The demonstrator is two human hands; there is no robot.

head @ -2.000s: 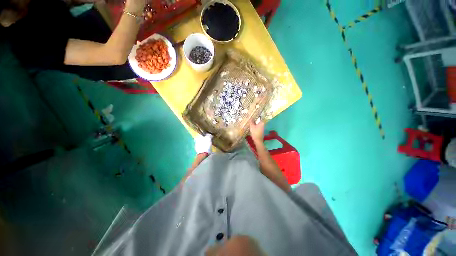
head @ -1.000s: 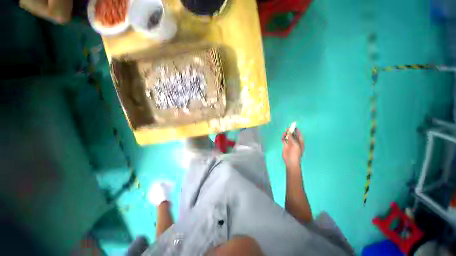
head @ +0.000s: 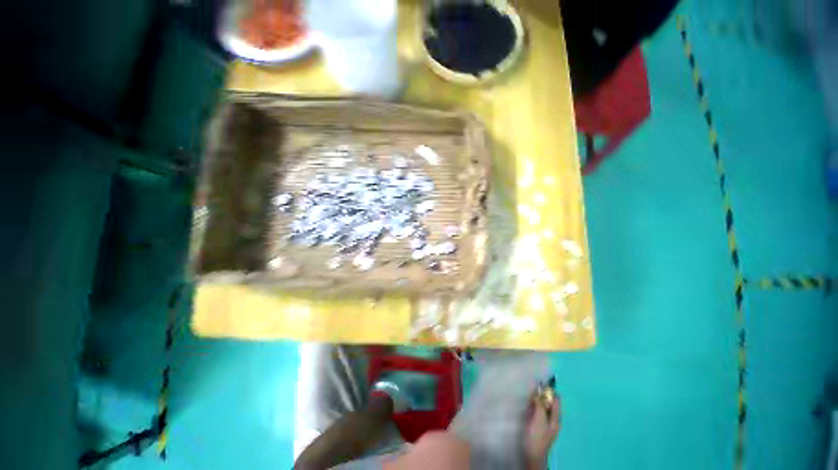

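The cardboard tray [head: 349, 292] lies on the yellow table, with many small white to silvery discs [head: 363, 207] spread on its floor. More pale discs [head: 533, 275] lie loose on the table to its right. My right hand [head: 542, 422] is low at the bottom, off the table, with its fingers closed around a small pale thing too blurred to name. My left forearm shows at the bottom, left of centre; a whitish blur at its end looks like my gloved left hand [head: 392, 395], over the red stool. Its fingers cannot be made out.
A white-rimmed bowl of orange pieces [head: 271, 26], a white tub [head: 363, 46] and a pale-rimmed bowl of black pieces [head: 472, 39] stand behind the tray. A red stool [head: 447, 390] is under the table's near edge. Another red stool [head: 620, 106] and a dark shape are at the right.
The view has shifted, and the table and tray look larger and nearer. Both hands left the tray's near side; my right hand now sits lower in view, my left nearer the red stool.
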